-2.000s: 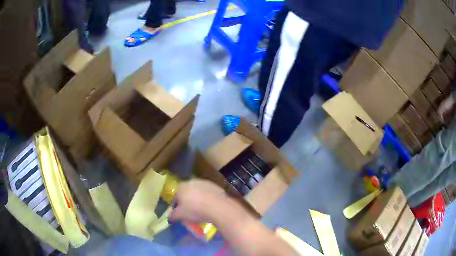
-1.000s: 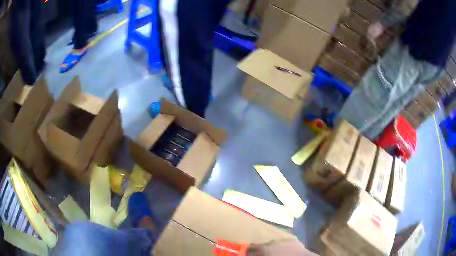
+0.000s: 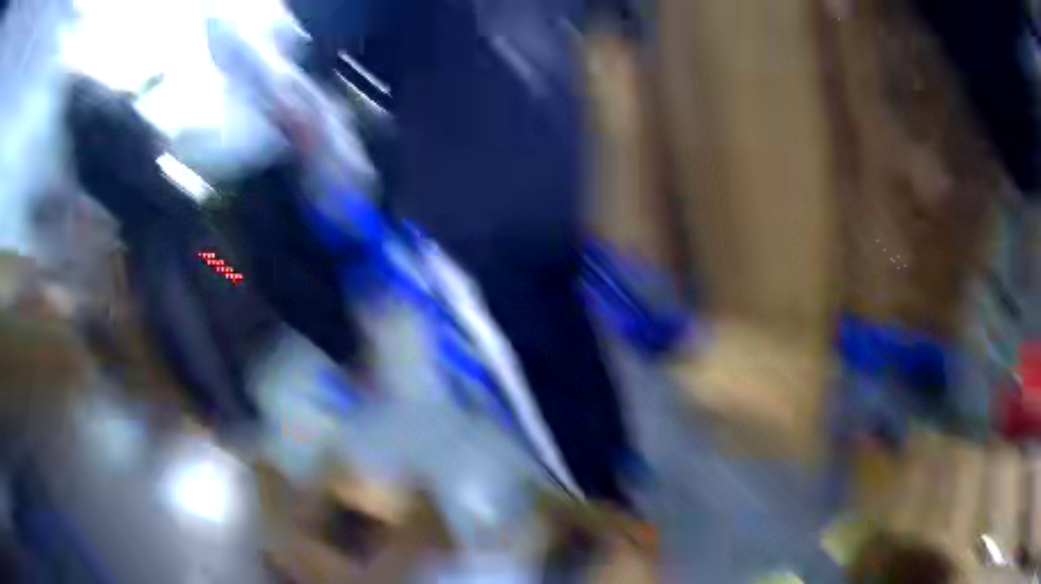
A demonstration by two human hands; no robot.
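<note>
The view is heavily blurred. Neither my left hand nor my right hand can be made out. An open carton (image 3: 371, 502) shows as a brown smear at the bottom left, and its contents cannot be told. Another brown, carton-like shape (image 3: 588, 542) lies at the bottom centre. Pale yellow patches (image 3: 850, 536) show near the bottom right edge. The tape gun is not visible.
A person in dark trousers with a white side stripe (image 3: 491, 331) stands at the centre. Tall brown stacked cartons (image 3: 742, 148) rise to the right, with a blue pallet (image 3: 896, 354) low beside them. A blurred blue stool (image 3: 394, 268) is left of the person. A red stool (image 3: 1024, 391) is at the right edge.
My view has swung upward and blurred. The carton in front of me and the hand with the orange tool at the bottom have left the picture.
</note>
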